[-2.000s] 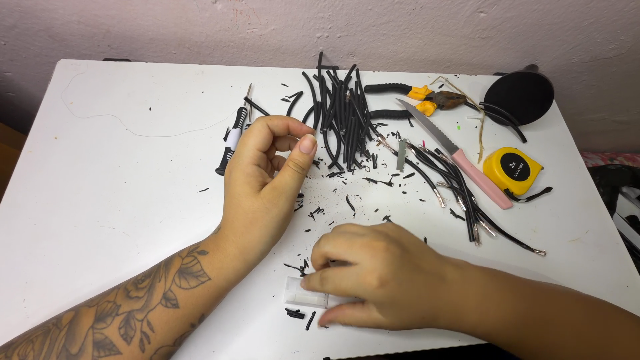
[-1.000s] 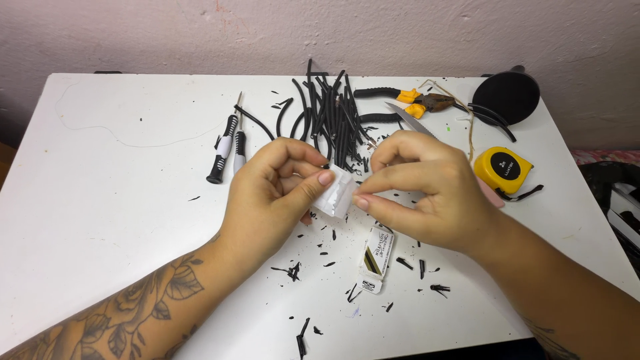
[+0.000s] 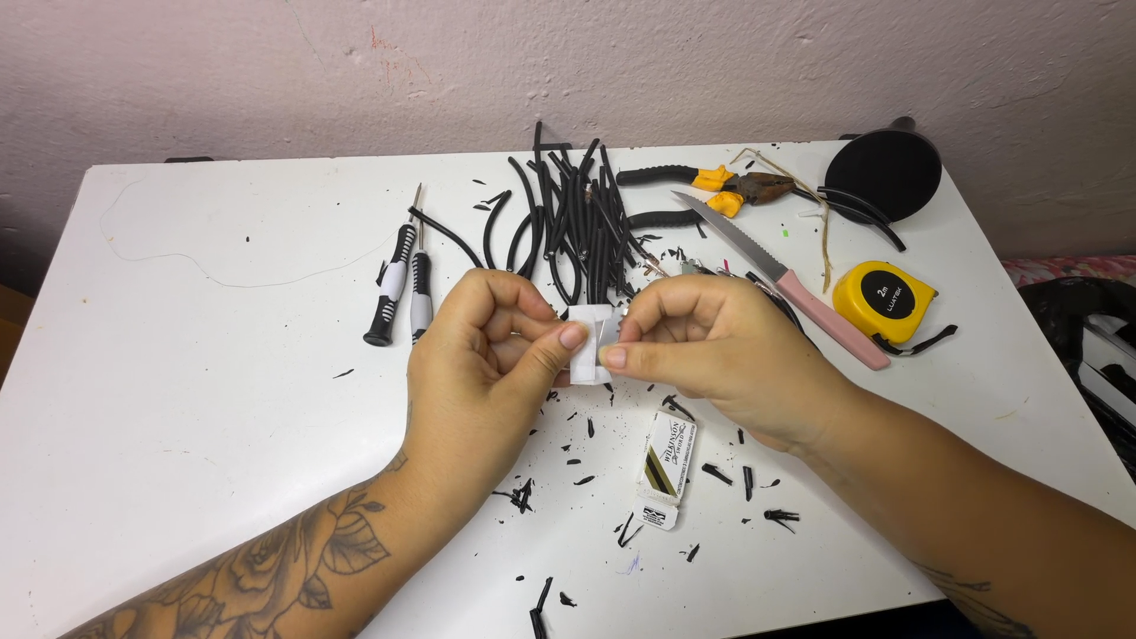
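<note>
My left hand (image 3: 497, 346) pinches a small white paper wrapper (image 3: 586, 355) between thumb and fingers, above the middle of the table. My right hand (image 3: 701, 346) grips the edge of a thin metal razor blade (image 3: 609, 334), which shows partly out of the wrapper's right side. Below the hands lies a small Wilkinson Sword blade box (image 3: 667, 461) with its end flap open. Behind the hands is a pile of short black cable pieces (image 3: 577, 213). Cables with bared copper ends lie partly hidden behind my right hand.
Two small screwdrivers (image 3: 390, 288) lie at the left. Pliers with black and yellow handles (image 3: 723, 191), a serrated knife with a pink handle (image 3: 830, 319), a yellow tape measure (image 3: 883, 302) and a round black object (image 3: 883, 176) are at the right. Black insulation scraps (image 3: 717, 474) litter the white table (image 3: 222, 444).
Two seconds ago my right hand was low over a white item at the table's front. Both hands are now together at the wrapper, and the blade shows at its side, unlike one second ago.
</note>
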